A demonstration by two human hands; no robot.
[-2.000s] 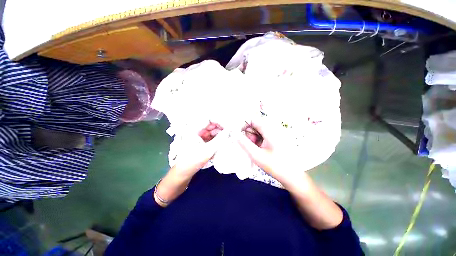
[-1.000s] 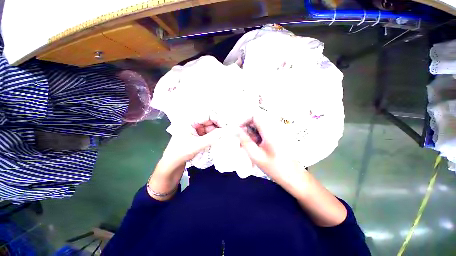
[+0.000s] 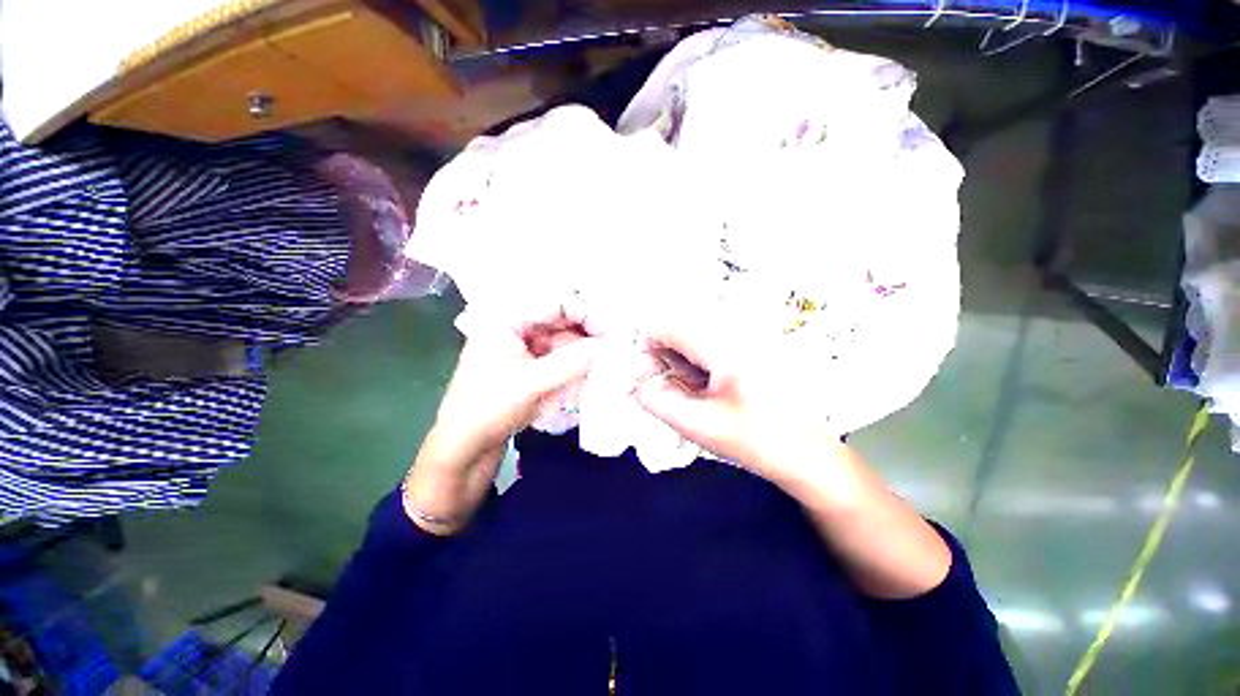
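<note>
A white floral garment (image 3: 816,231) with small scattered flowers lies over my lap, strongly overexposed. My left hand (image 3: 510,388) pinches its scalloped edge just left of the middle. My right hand (image 3: 707,408) pinches the same edge a little to the right, with fingertips close to the left ones. A small dark shape shows inside the curled right fingers; I cannot tell whether it is a tool. The fingertips partly merge with the bright cloth.
Striped navy and white garments (image 3: 177,258) hang at left beside a pink plastic-lined bin (image 3: 365,224). A wooden drawer (image 3: 272,95) is under the table at top left. White ruffled cloth (image 3: 1217,286) hangs at far right. Blue crates (image 3: 68,625) stand at lower left.
The view has tilted down, so the table edge and blue rail sit higher in the frame. Both hands stay on the garment's edge; my left hand has turned slightly.
</note>
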